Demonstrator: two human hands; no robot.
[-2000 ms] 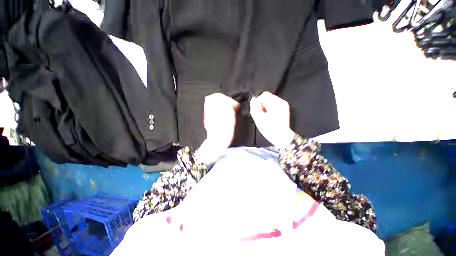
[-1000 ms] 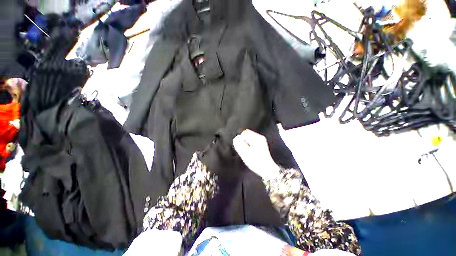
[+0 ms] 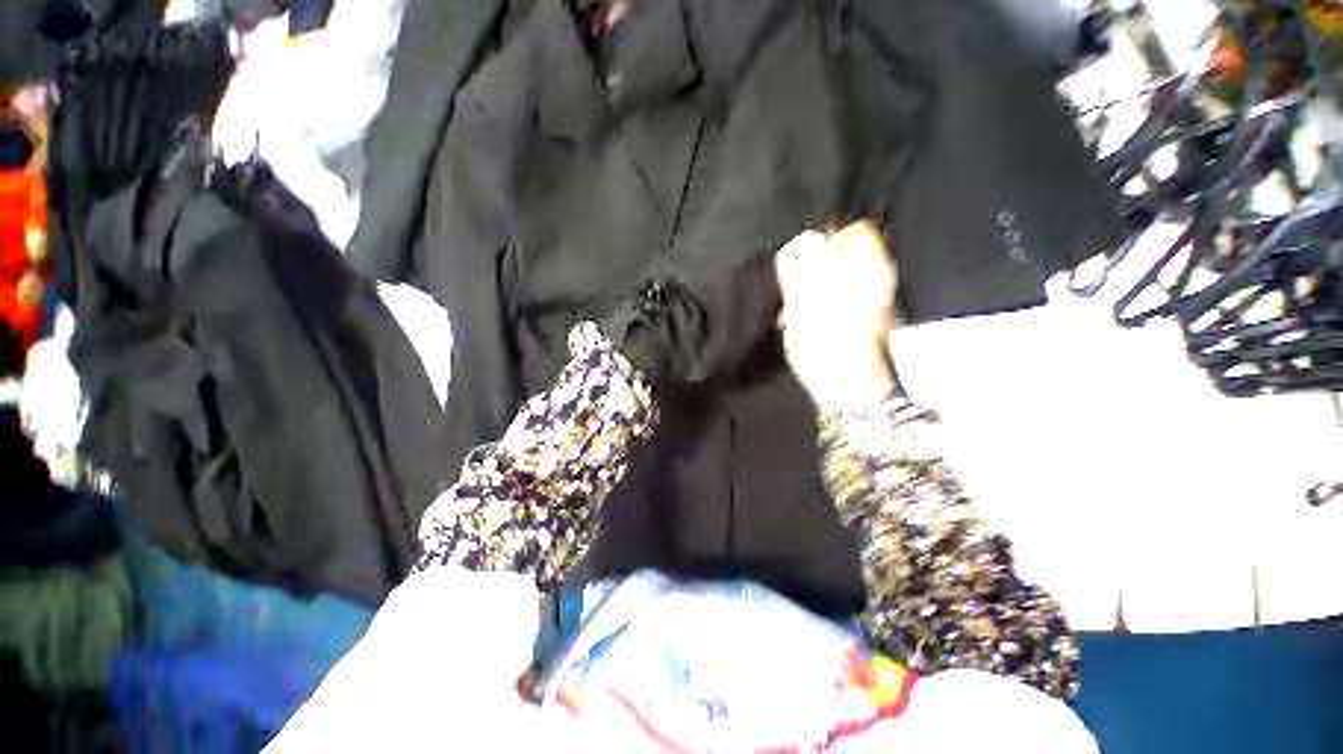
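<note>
A dark jacket (image 3: 589,221) lies spread on the white-topped table (image 3: 1060,486), collar end away from me, one sleeve with small cuff buttons at the right. My right hand (image 3: 840,295) is over the jacket's right part, fingers curled; whether it holds anything cannot be seen. My left hand is hidden under the jacket's front cloth, which is bunched up past the end of my floral left sleeve.
A heap of dark jackets (image 3: 221,368) lies at the left. Tangled black hangers (image 3: 1252,280) are at the far right. The table's blue side (image 3: 1208,685) shows at the bottom right. Something red is at the left edge.
My right hand has moved right, away from the bunched cloth. My left hand, visible two seconds ago, is now out of sight under the cloth. The view has shifted.
</note>
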